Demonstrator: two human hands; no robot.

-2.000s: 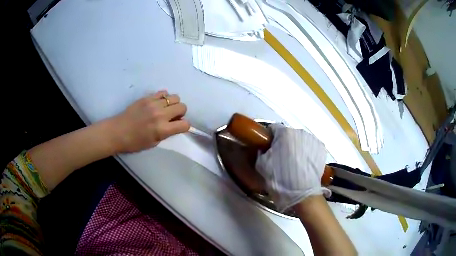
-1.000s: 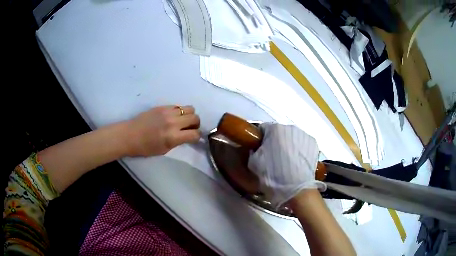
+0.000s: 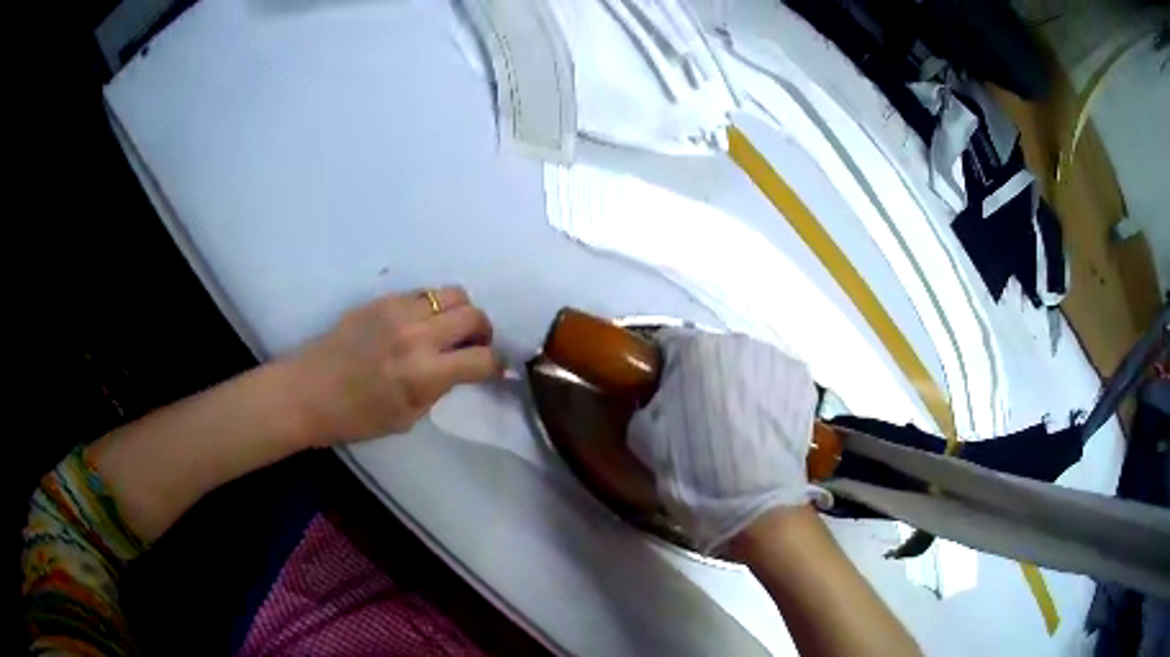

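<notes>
A steam iron point(image 3: 584, 430) with a dark shiny soleplate and orange-brown wooden handle sits on the white table near its front edge. My right hand point(image 3: 725, 430), in a white striped glove, is closed around the handle. A curved white garment piece point(image 3: 481, 417) lies at the near edge, and the iron covers part of it. My left hand point(image 3: 404, 363), bare with a ring, pinches the piece's narrow folded edge just ahead of the iron tip. The fold between the fingers is mostly hidden.
A stack of curved white pieces point(image 3: 629, 225) lies beyond the iron. A yellow strip point(image 3: 821, 250) crosses the white table point(image 3: 257, 154). More white strips point(image 3: 898, 244) and dark scraps point(image 3: 1001, 244) lie at the far side. A pale hose point(image 3: 1026, 513) runs right from the iron.
The iron and my right hand have moved slightly left along the piece. My left hand has shifted a little nearer me. The table contents appear shifted right and down in the view.
</notes>
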